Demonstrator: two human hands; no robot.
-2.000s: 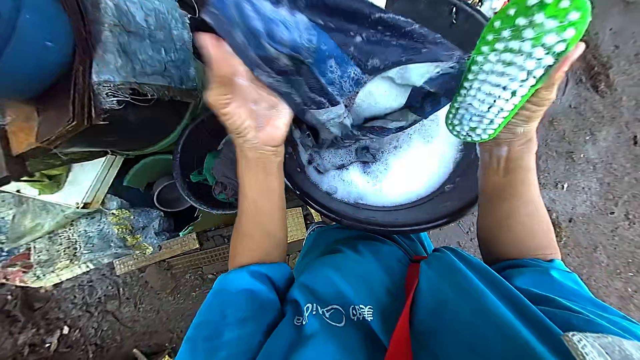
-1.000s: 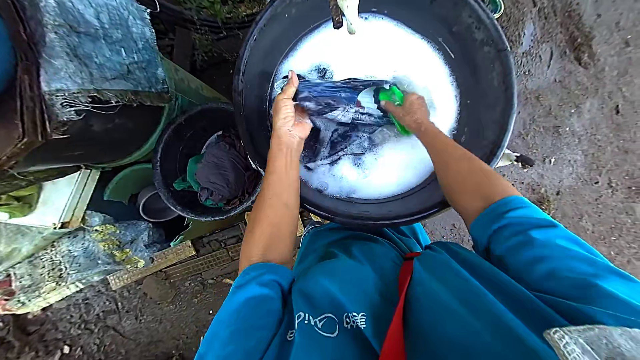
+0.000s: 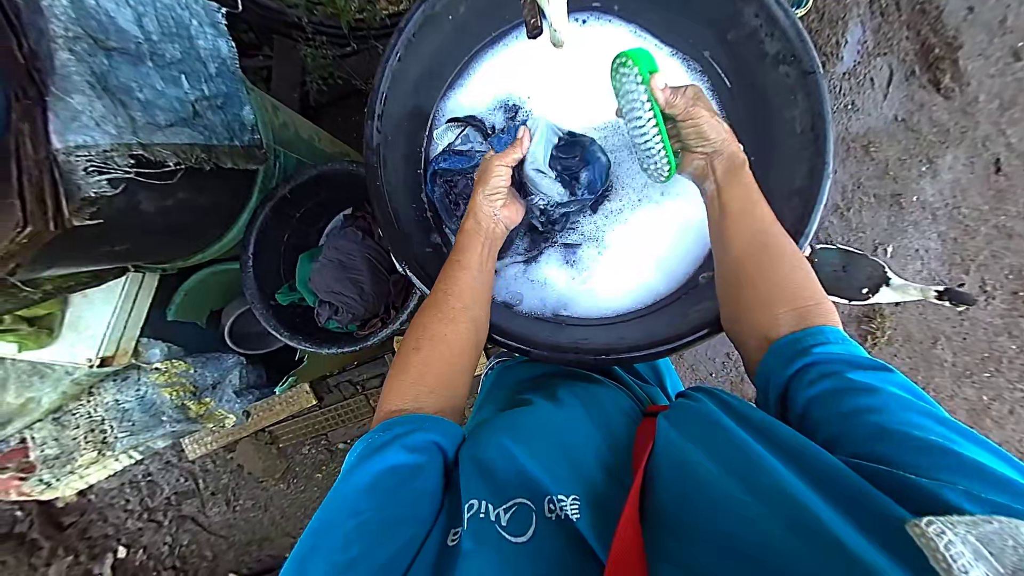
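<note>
A large round black plastic basin [image 3: 616, 344] holds white suds [image 3: 592, 280]. My left hand [image 3: 498, 188] grips a wet dark blue garment [image 3: 588, 164] with a pale grey patch, bunched in the left part of the suds. Above the suds on the right, my right hand [image 3: 698, 132] holds a green scrub brush [image 3: 646, 116] by its back, fingers round its edge. The brush stands on its long side, its pale bristles facing left toward the garment but apart from it. My left fingertips are partly hidden among the folds.
A smaller black basin [image 3: 268, 316] with dark and green clothes [image 3: 352, 272] stands at the left, near a green tub [image 3: 204, 292]. A black and white duck [image 3: 856, 274] is on the muddy ground beside the large basin. Wooden slats [image 3: 248, 420] lie at lower left.
One second ago the brush was bristles down on the garment; now it is lifted off and turned. The garment, then stretched between my hands, is bunched at the left. More of the duck shows.
</note>
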